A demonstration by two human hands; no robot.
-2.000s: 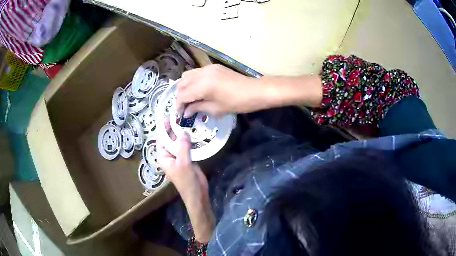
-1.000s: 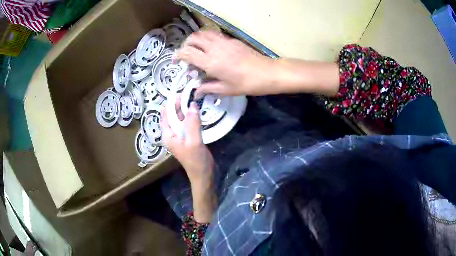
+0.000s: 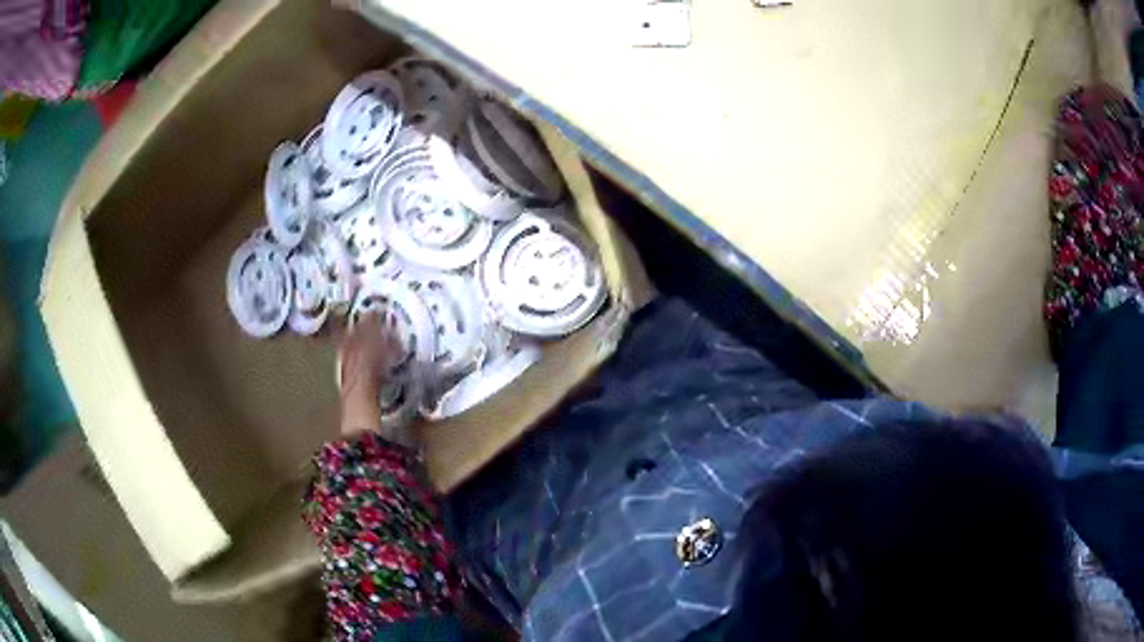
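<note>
White slotted round discs lie in an overlapping heap in the open brown carton. My left hand is in the carton at the heap's near side, by the lower discs. It is small and blurred, and its fingertips are partly lost against the discs, so I cannot tell whether it grips one. My right sleeve is at the right edge over the bench; the forearm is cut off by the picture's top right edge and the hand is out of the picture.
The tan bench has a dark front edge beside the carton. A small pale rectangular piece lies at its top edge. Part of a pink sleeve or cloth is at the top left, above the green floor.
The disc held in both hands is no longer held up. My left hand has moved down-left into the carton. My right hand has left the carton and gone out at the top right.
</note>
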